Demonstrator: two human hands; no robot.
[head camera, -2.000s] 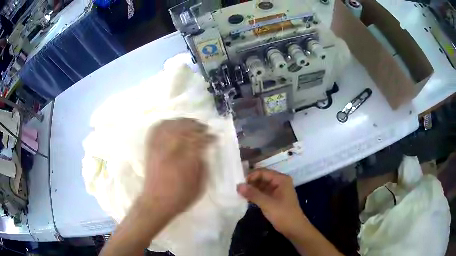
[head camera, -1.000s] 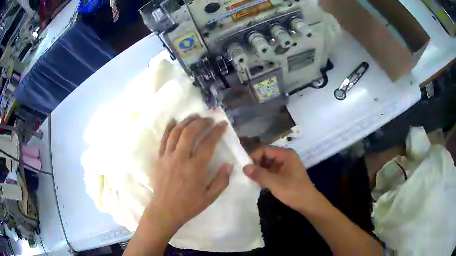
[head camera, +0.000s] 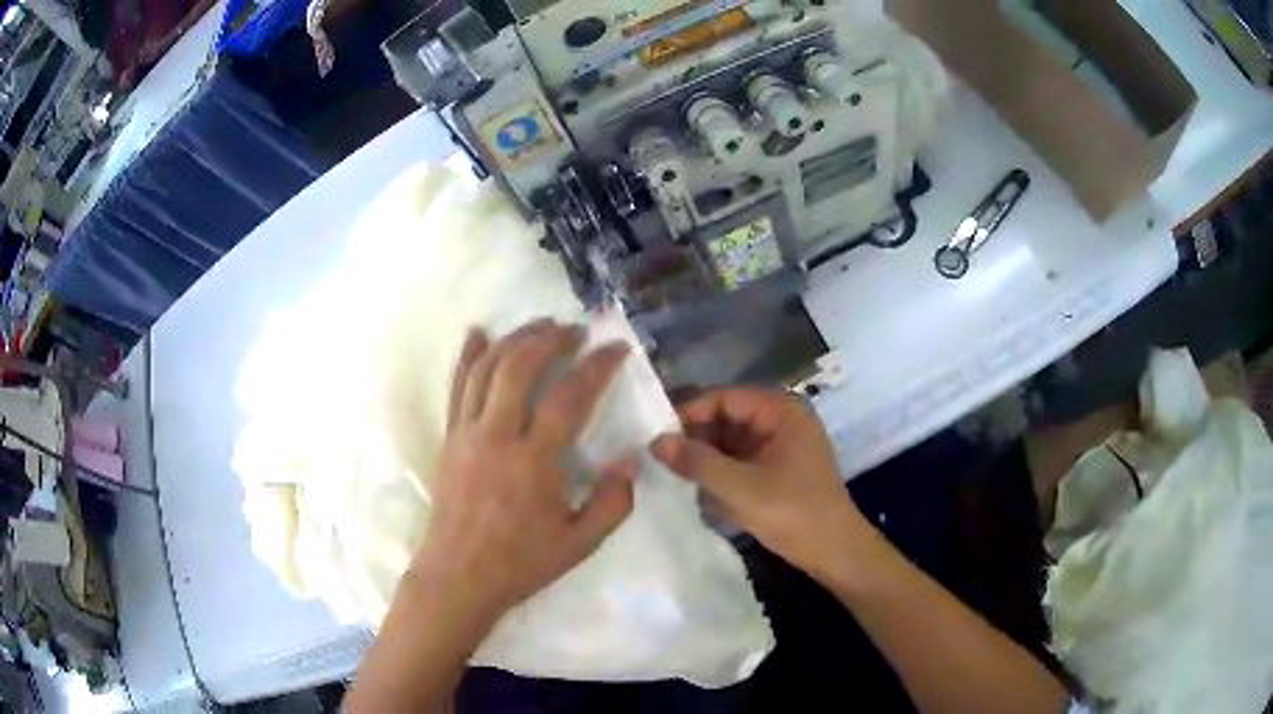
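Note:
A cream garment piece (head camera: 370, 377) lies in a heap on the white table, left of the overlock machine (head camera: 726, 154). Its right edge runs up to the presser foot. My left hand (head camera: 524, 460) lies flat on the cloth with fingers spread, just below the presser foot. My right hand (head camera: 761, 467) pinches the cloth's right edge between thumb and fingers, near the table's front edge. The cloth's lower part hangs toward me over the table edge.
Thread snips (head camera: 981, 223) lie on the table right of the machine. An open cardboard box (head camera: 1061, 119) stands behind them. More cream pieces (head camera: 1173, 544) are heaped at the lower right, below the table. A blue cloth-covered table (head camera: 196, 195) is at the upper left.
My left hand has come to rest spread on the cloth. My right hand holds the edge a little closer to the presser foot than a second ago. The cloth's lower corner has shifted right.

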